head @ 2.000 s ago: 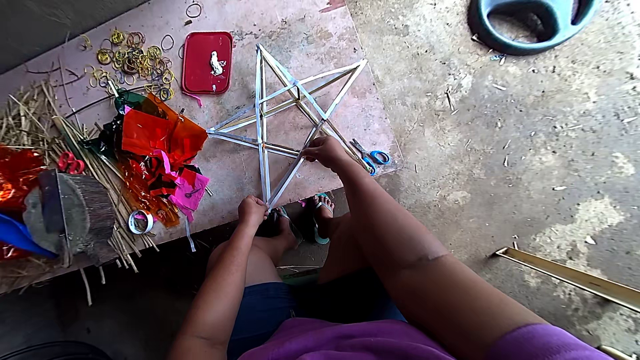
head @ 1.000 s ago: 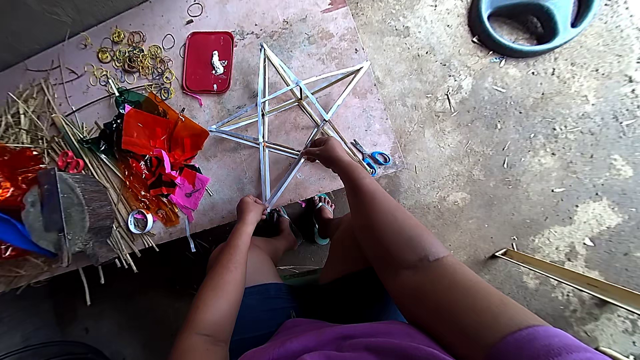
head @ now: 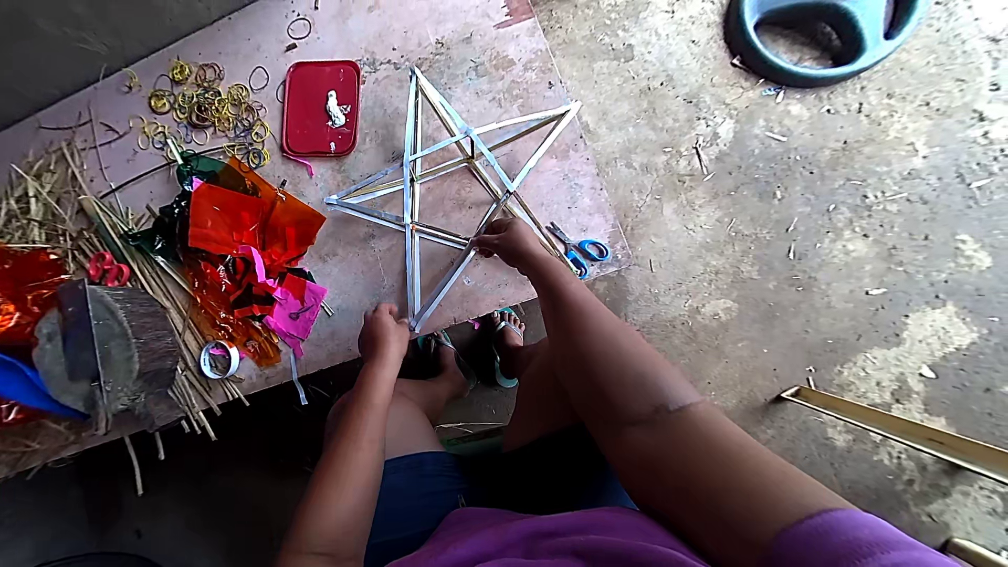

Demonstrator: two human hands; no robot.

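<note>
A star-shaped frame of thin sticks (head: 412,181), its faces edged with whitish strips, lies on the low table (head: 370,268). My right hand (head: 508,240) pinches the stick of its lower point, near an inner corner. At the tip of that same point is my left hand (head: 384,335), its fingers curled against the end; whether they grip it is hard to tell. Blue-handled scissors (head: 592,250) lie just right of my right hand, partly under the frame's lower right point. A red tray (head: 321,110) with a white lump of paste (head: 336,109) sits above left of the star.
Rubber bands (head: 209,106), orange cellophane (head: 228,216), pink paper (head: 295,311), a tape roll (head: 219,360), thin sticks (head: 146,268) and red-handled scissors (head: 108,269) cover the table's left side. A round wood block (head: 118,346) is at lower left. A blue-green plastic object (head: 811,75) lies on the floor.
</note>
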